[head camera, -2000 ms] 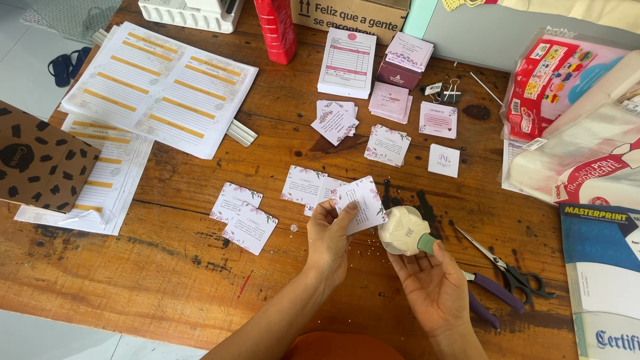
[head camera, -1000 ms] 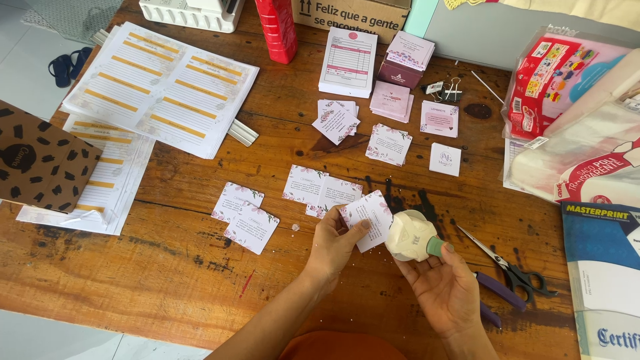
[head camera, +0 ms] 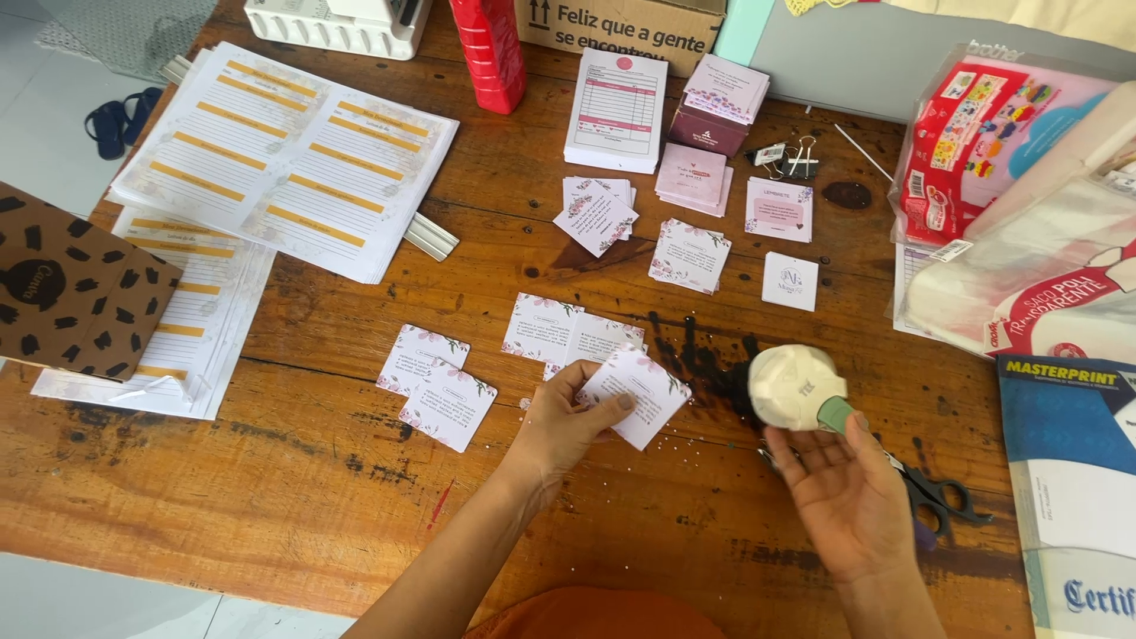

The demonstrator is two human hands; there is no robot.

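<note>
My left hand (head camera: 568, 417) pinches a floral printed card (head camera: 635, 396) between thumb and fingers. In my right hand (head camera: 843, 488) is a cream corner punch (head camera: 796, 387) with a green lever, held apart from the card. Two floral cards (head camera: 450, 404) overlap on the wooden table left of my left hand. More floral cards (head camera: 543, 326) lie just beyond it, partly covered by the held card. Scissors (head camera: 941, 499) with black handles lie beside my right hand, which partly hides them and a purple handle (head camera: 924, 536).
Small card stacks (head camera: 690, 256) and a receipt-style pad (head camera: 615, 111) stand farther back, near binder clips (head camera: 790, 160). Printed sheets (head camera: 293, 160) and a brown patterned box (head camera: 84, 284) occupy the left. Plastic packages (head camera: 1021, 222) line the right; a red package (head camera: 490, 53) stands at the back.
The punch has moved away from the card in my left hand to the right; a second ago they were close together. The surrounding stacks have stayed in place.
</note>
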